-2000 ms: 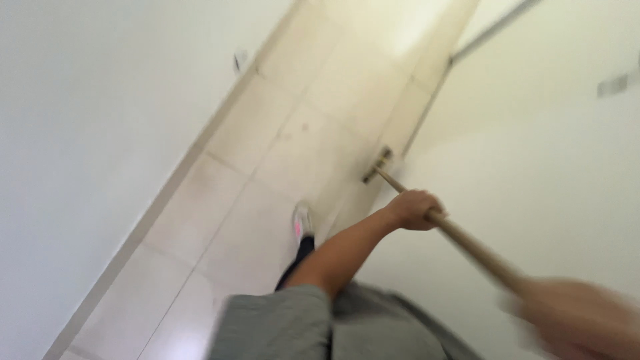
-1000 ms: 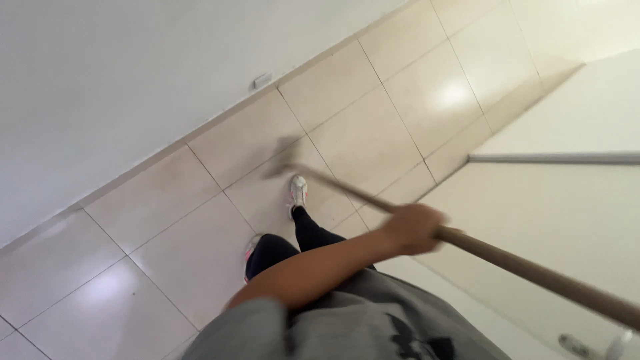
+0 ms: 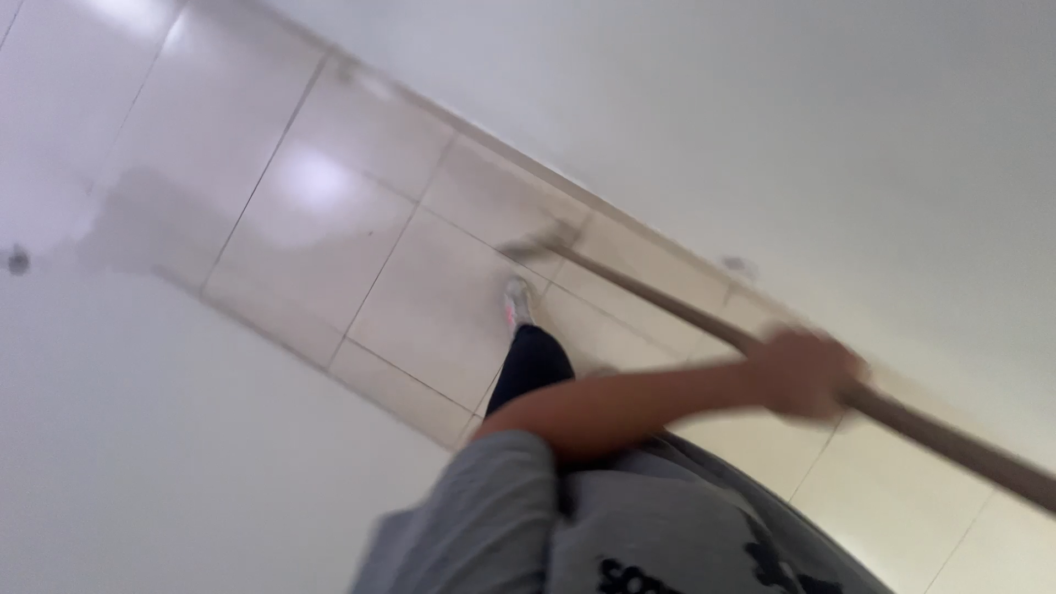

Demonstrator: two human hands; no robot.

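My left hand [image 3: 804,371] is closed around a long wooden handle [image 3: 660,304], about midway along the part in view. The handle slants from the right edge down to a blurred head [image 3: 540,241] on the tiled floor, just beyond my shoe; blur hides what kind of head it is. The handle's upper end runs out of the frame at the right. My right hand is not in view.
A light shoe [image 3: 517,301] with a pink patch stands on the beige floor tiles [image 3: 429,272]. Pale walls rise on both sides, with a baseboard [image 3: 528,165] along one. A small blurred object [image 3: 737,266] is by that baseboard.
The view has turned strongly. The right hand, seen blurred on the handle two seconds ago, is out of the frame now. My left hand stays on the handle, and the head is still near the feet.
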